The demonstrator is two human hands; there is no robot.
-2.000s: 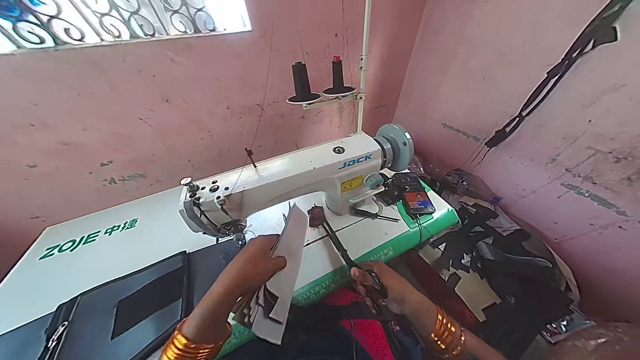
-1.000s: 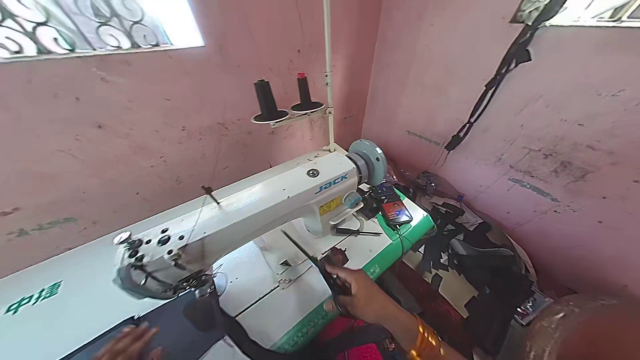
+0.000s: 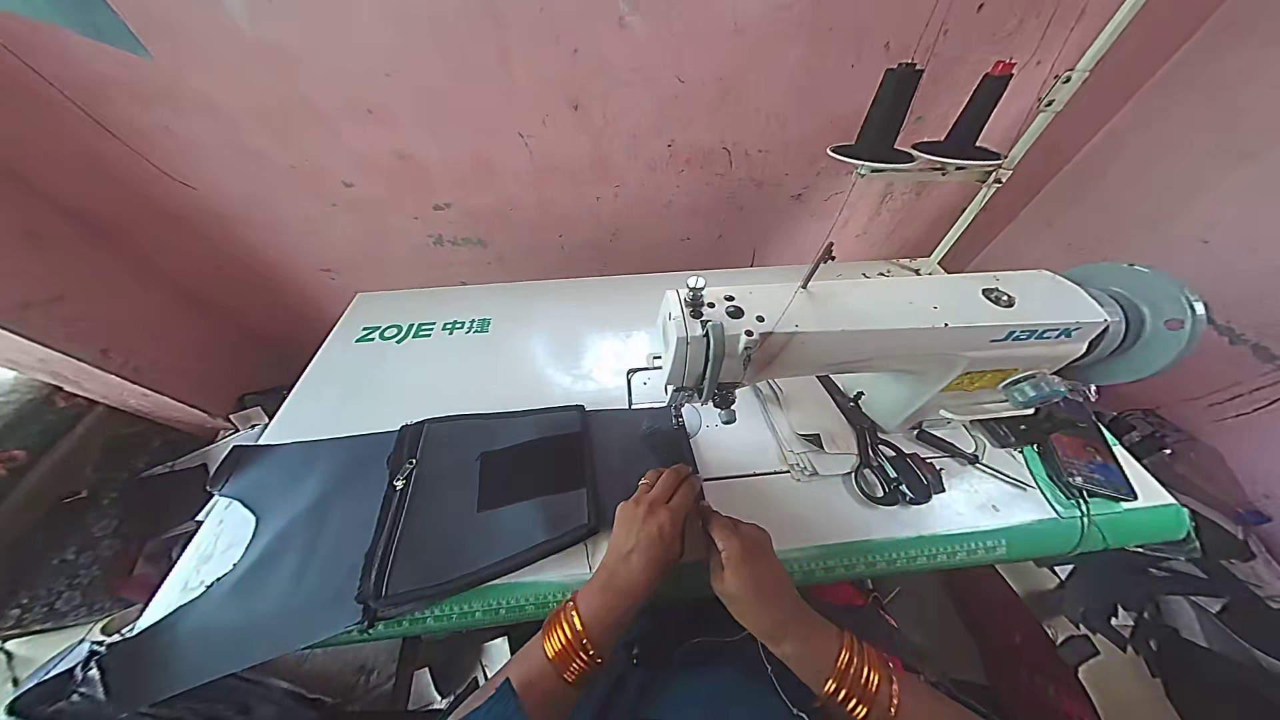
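A long dark fabric piece with a zipper and a pocket panel [image 3: 430,530] lies across the white sewing table, its right end by the needle area of a Jack sewing machine [image 3: 880,330]. On that end, near the right edge, my left hand [image 3: 650,525] presses with bent fingers. My right hand [image 3: 745,570] pinches the same edge, its fingertips close to the left ones. Black-handled scissors [image 3: 885,470] lie on the table under the machine arm, beside light cut pieces [image 3: 800,430]. Whether the presser foot touches the fabric is too small to tell.
A screwdriver-like tool [image 3: 970,458] and a phone [image 3: 1090,462] lie on the table at the right. Two black thread cones [image 3: 885,115] stand on a rack behind. A green measuring tape strip [image 3: 900,556] runs along the front edge. Dark scraps [image 3: 1190,620] cover the floor at right.
The scissors, in my right hand before, now lie on the table. The light pieces held by my left hand two seconds ago are out of it. Both hands are now on the dark fabric. The view has swung left.
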